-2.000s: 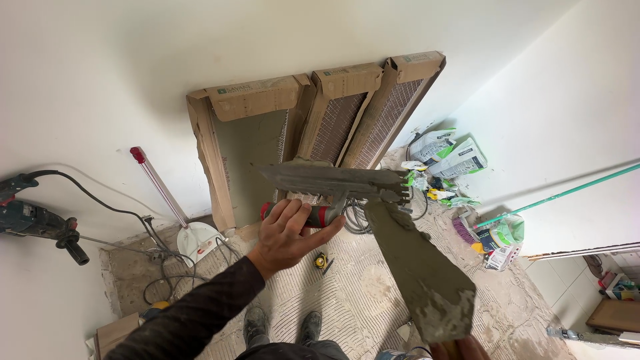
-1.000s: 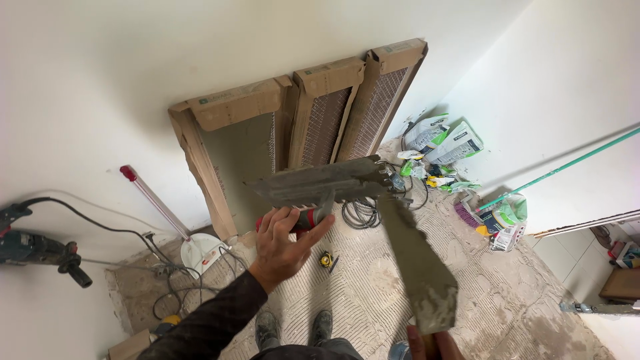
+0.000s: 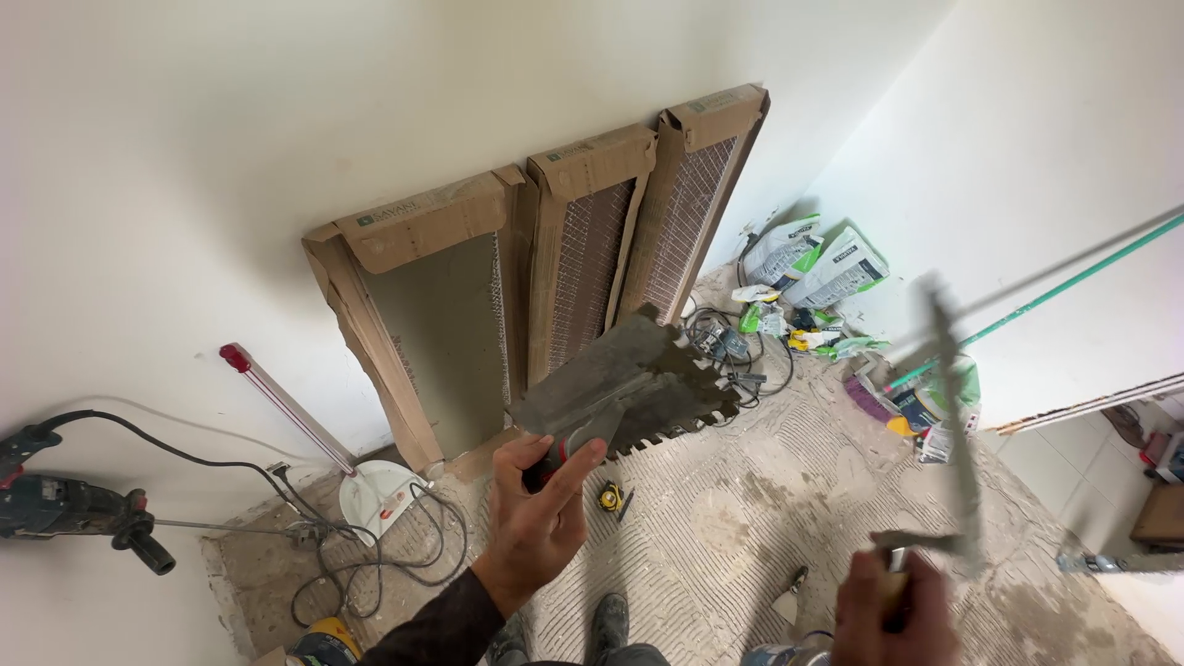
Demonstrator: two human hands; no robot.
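My left hand (image 3: 541,518) grips the black-and-red handle of a notched trowel (image 3: 638,388), whose broad steel face carries smears of grey mortar along the toothed edge. Over at the lower right, my right hand (image 3: 893,606) is closed around the handle of a pointing trowel (image 3: 953,444); its blade is blurred, seen nearly edge-on and held apart from the notched trowel. Behind both tools, cardboard boxes of tiles (image 3: 592,268) lean upright against the wall. The left box shows a plain grey-green face, the others a netted pattern.
Ridged dried adhesive covers the floor (image 3: 703,555). A rotary hammer (image 3: 74,509), cables (image 3: 370,564) and a long-handled dustpan (image 3: 379,495) are at the left. A tape measure (image 3: 610,497) lies near my boots. Bags (image 3: 837,268), a purple brush (image 3: 869,398) and a bucket (image 3: 953,393) stand at the right.
The notched trowel has turned from a slim, edge-on view to show its broad face. The pointing trowel, earlier against it and loaded with mortar, has moved away to the right and turned edge-on.
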